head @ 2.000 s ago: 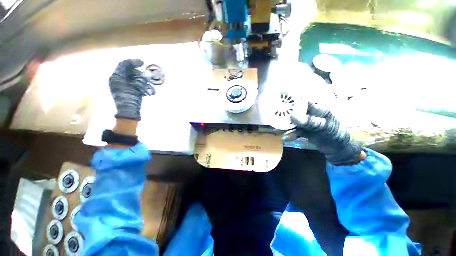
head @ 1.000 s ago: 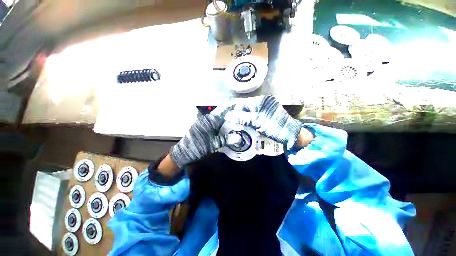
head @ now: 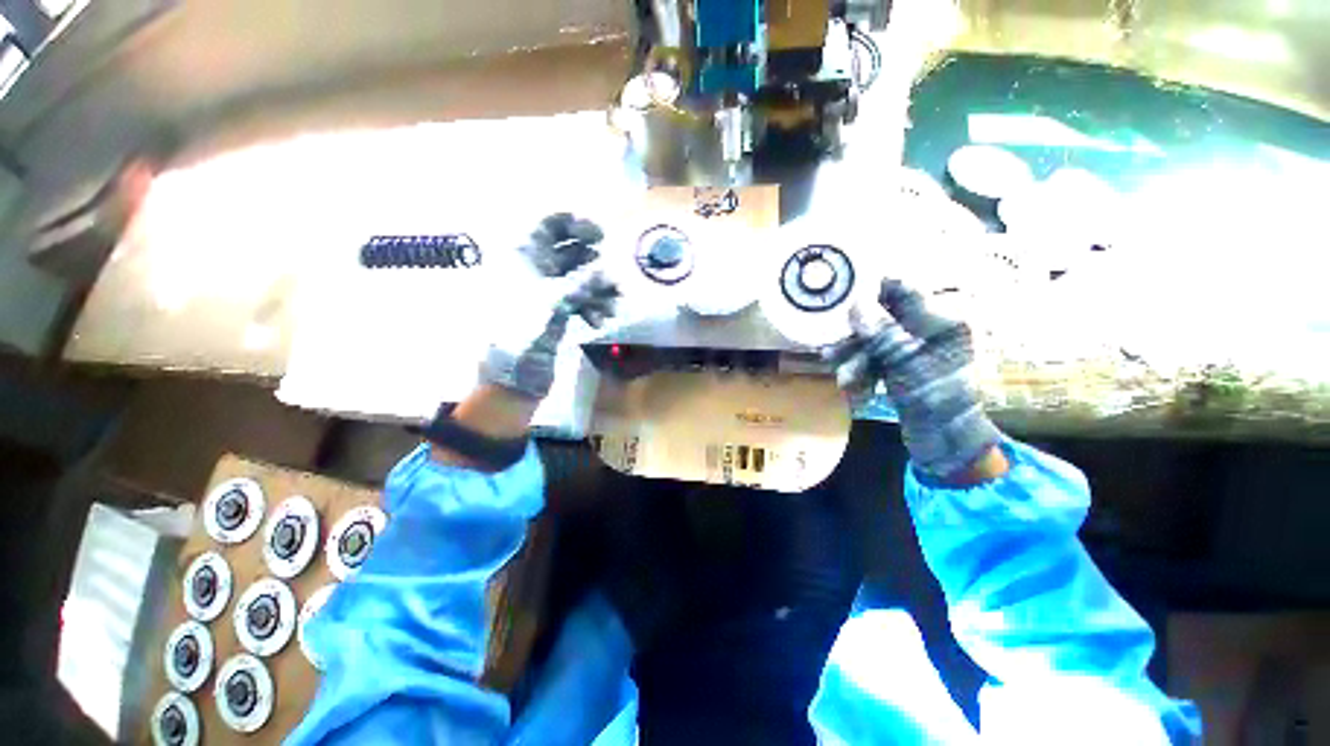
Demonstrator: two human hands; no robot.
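Observation:
My left hand, in a striped grey glove, grips the left edge of a white disc with a black ringed centre, over the left part of the machine fixture. Glare hides much of its rim. My right hand, also gloved, holds another white disc with a black ring and pale centre by its lower right edge, just right of the fixture. A white rounded edge shows between the discs on the metal plate; I cannot tell what it belongs to.
The press head stands above the fixture. A black insert stack lies on the white sheet at left. Loose white discs lie at right. A cardboard pad juts from the front. Finished discs lie in rows on cardboard, lower left.
My hands have parted and moved up from the table's front to the fixture. The disc from the front is now in my right hand. The fixture's disc has shifted left, in my left hand.

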